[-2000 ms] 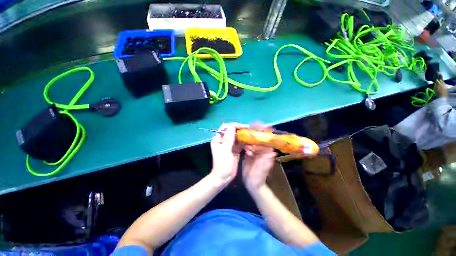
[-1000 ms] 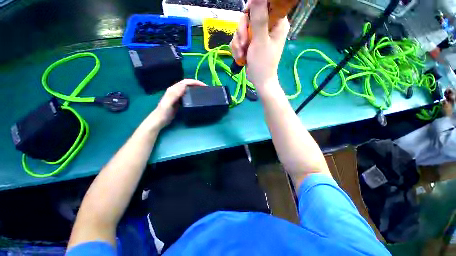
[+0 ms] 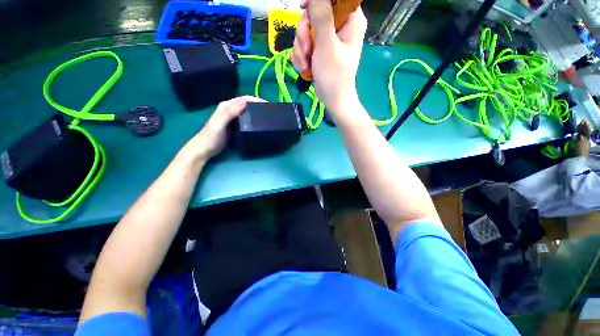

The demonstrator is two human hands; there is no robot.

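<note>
My right hand (image 3: pixel 332 59) grips the orange electric screwdriver (image 3: pixel 343 12) upright. Its thin bit points down at the back right corner of a black box housing (image 3: pixel 270 128); whether the tip touches cannot be told. My left hand (image 3: pixel 222 123) holds that housing on its left side, fingers behind it. A green cord (image 3: pixel 283 79) lies behind the housing. A second black housing (image 3: pixel 200 75) stands behind and to the left. A third housing (image 3: pixel 49 159) lies at the far left with a looped green cord and a round black end piece (image 3: pixel 143 121).
The blue bin (image 3: pixel 245 29) and yellow bin (image 3: pixel 272 33) stand at the back. Tangled green cords (image 3: pixel 506 85) lie at the right. The screwdriver's black cord (image 3: pixel 434 77) slants across the bench (image 3: pixel 329 161). A person's sleeve (image 3: pixel 559 187) shows at the right edge.
Since two seconds ago, my hands have parted: the right raised the screwdriver over the housing, the left took hold of the housing. In the last second, the screwdriver has come down towards the corner.
</note>
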